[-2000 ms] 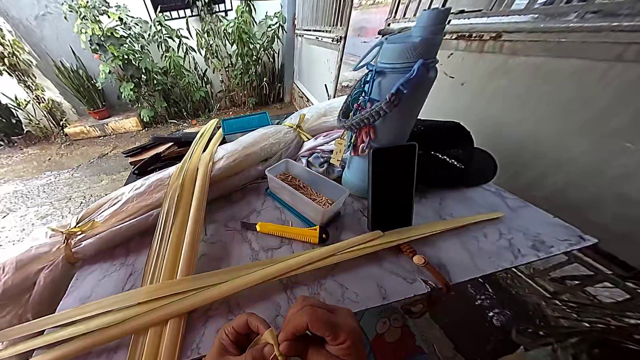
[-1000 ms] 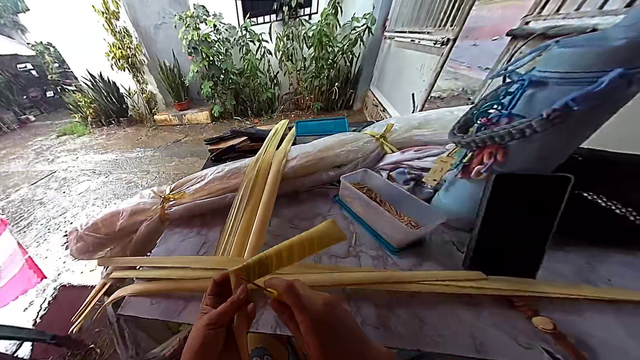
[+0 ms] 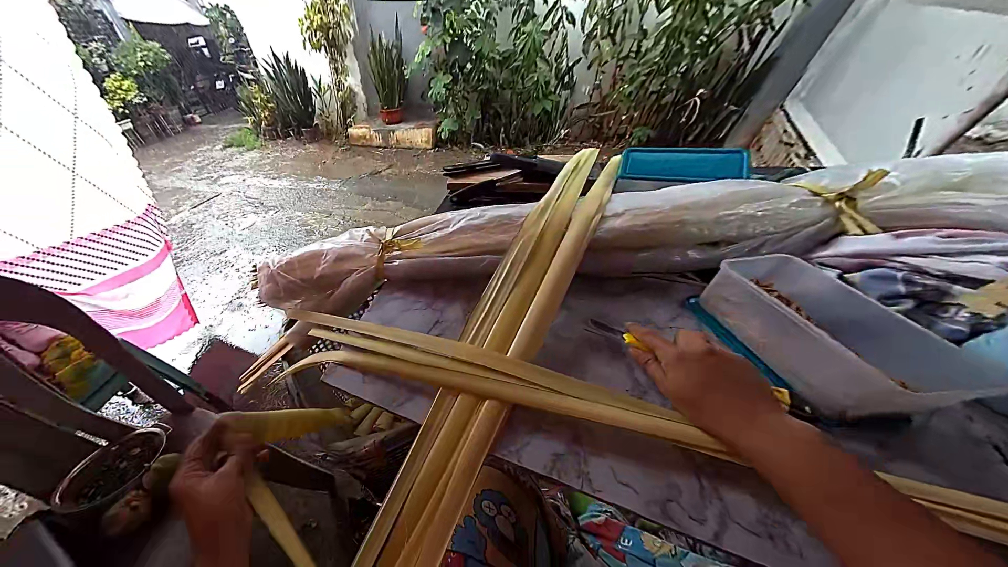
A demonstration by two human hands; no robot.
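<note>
At the lower left my left hand (image 3: pixel 213 480) holds a folded strip of palm leaf (image 3: pixel 287 424), with one end out to the right and another hanging down. My right hand (image 3: pixel 701 378) lies over a yellow utility knife (image 3: pixel 635 342) on the marbled table, its blade end pointing left; the fingers cover most of the handle, and whether they grip it is not plain. Long palm leaf strips (image 3: pixel 465 370) lie crossed on the table (image 3: pixel 567 449), left of my right hand. To its right, a translucent plastic box (image 3: pixel 819 354) holds small brown pieces, beside a teal lid (image 3: pixel 736 342).
A long plastic-wrapped bundle (image 3: pixel 669 224), tied with strips, lies along the table's far side, with a teal container (image 3: pixel 683 164) behind it. At the left are a dark chair (image 3: pixel 94 339), a round pot (image 3: pixel 110 468) and a hanging white and pink cloth (image 3: pixel 87 197).
My hands were together on the leaf strip; now they are apart. My left hand keeps the strip at the lower left, and my right hand has moved to the knife. The view has swung left.
</note>
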